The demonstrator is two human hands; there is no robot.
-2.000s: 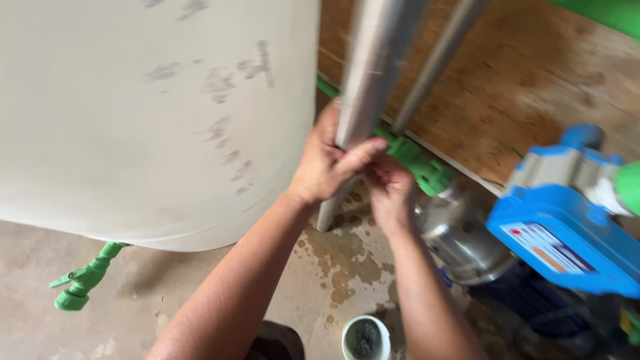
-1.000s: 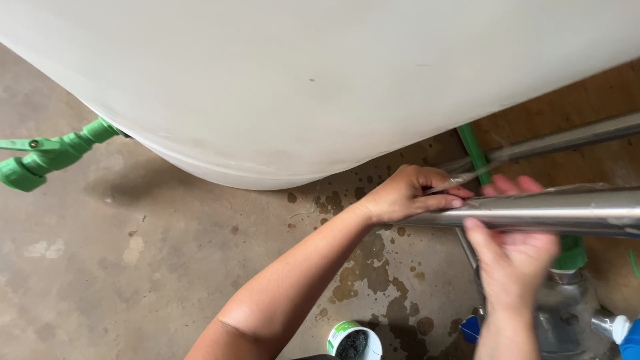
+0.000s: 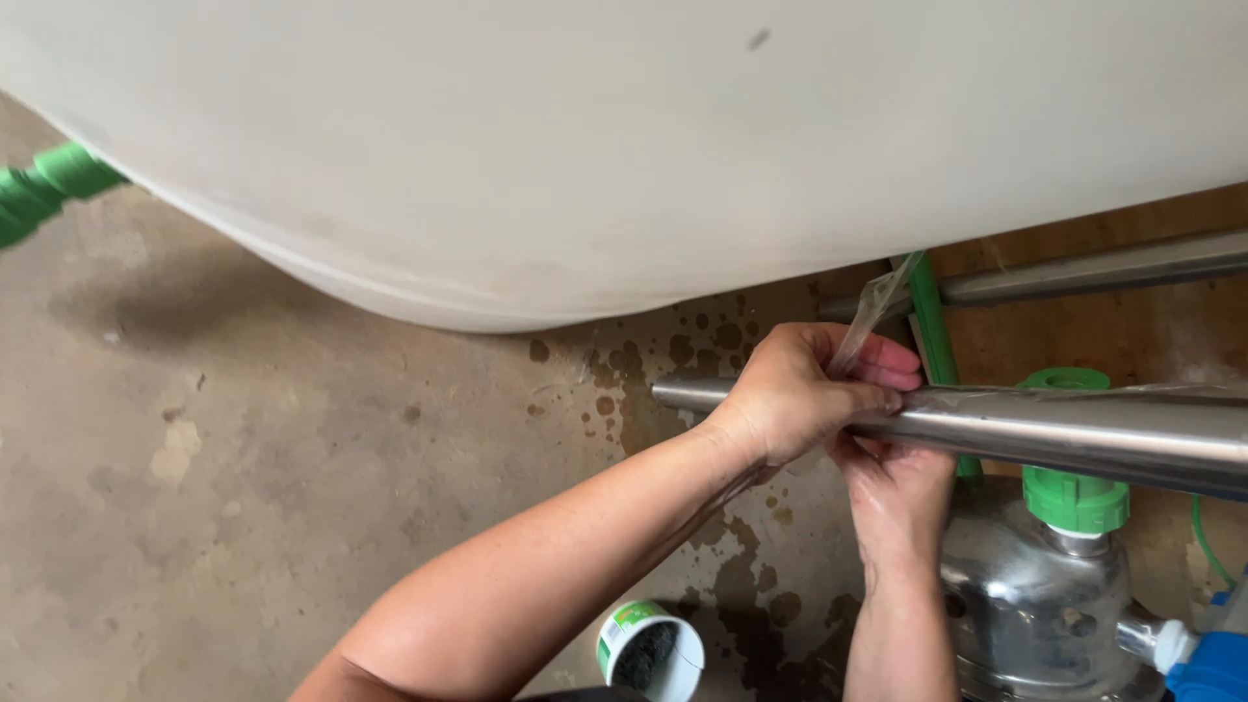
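Observation:
A shiny metal pipe runs from the right edge to a far end on the left, past both hands. My left hand lies over it with the thumb on top, and a strip of clear plastic film passes between its thumb and fingers. From below, my right hand reaches to the underside of the pipe, its fingertips hidden behind the pipe and my left hand. More clear film lies along the top of the pipe on the right.
A large white tank fills the upper view. A green pipe fitting is at left. Below stands a white tub with dark contents. At right are a steel pump body, a green union and a second metal pipe.
My right hand has moved from the near side of the pipe to beneath it, close to my left hand. The strip of film now stands up from my left hand. The view has turned strongly since two seconds ago.

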